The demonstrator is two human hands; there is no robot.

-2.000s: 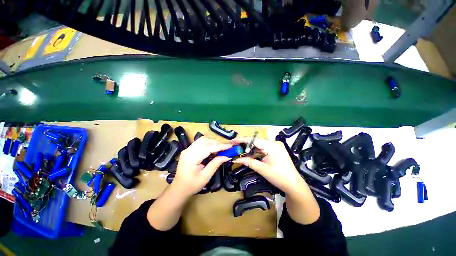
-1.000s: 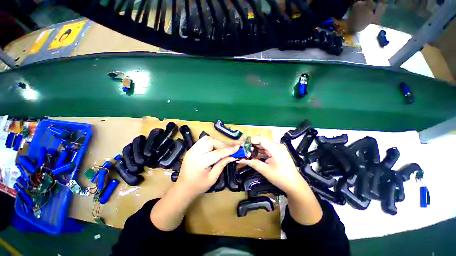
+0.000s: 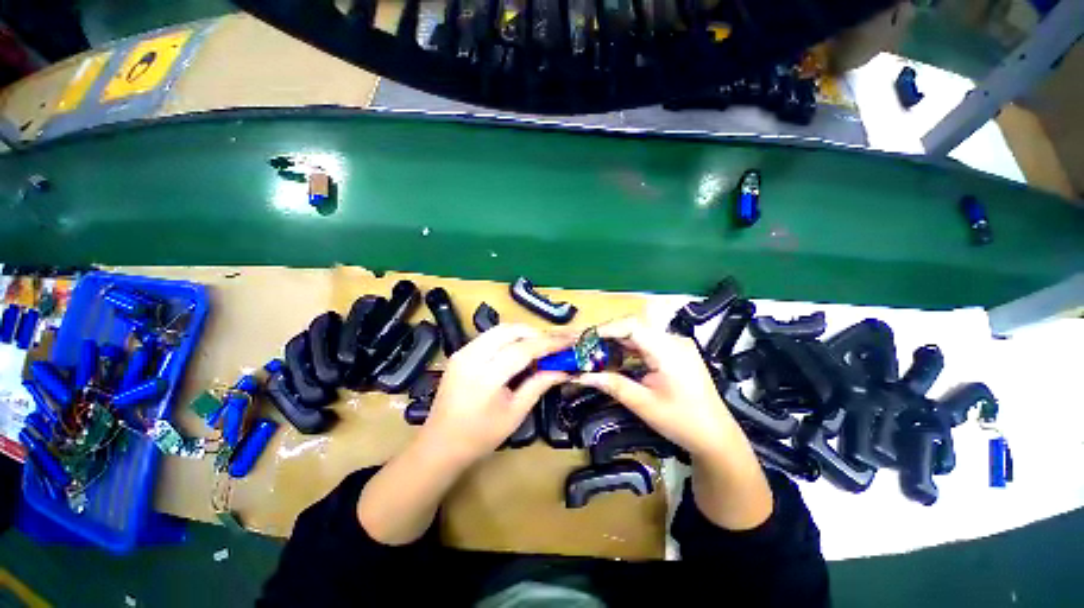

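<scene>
My left hand point(image 3: 485, 386) and my right hand point(image 3: 662, 386) meet over the middle of the bench. My left hand holds a blue battery cell point(image 3: 554, 360) by its side. My right hand's fingers grip the green circuit board point(image 3: 590, 349) at the cell's right end. Whether a black housing is also between the hands cannot be told. Black plastic housings point(image 3: 612, 481) lie under and around both hands, some partly hidden by them.
A blue parts bin point(image 3: 145, 475) of batteries and boards stands at left, with loose assemblies point(image 3: 250, 447) beside it. Housings point(image 3: 874, 404) heap at right. The green conveyor belt point(image 3: 535, 202) carries spaced assemblies. A black slatted fan point(image 3: 571, 95) hangs close at the top.
The green board between my hands has turned and sits lower, against the cell's end. Both hands stay together in nearly the same place. The assemblies on the belt have shifted right in view.
</scene>
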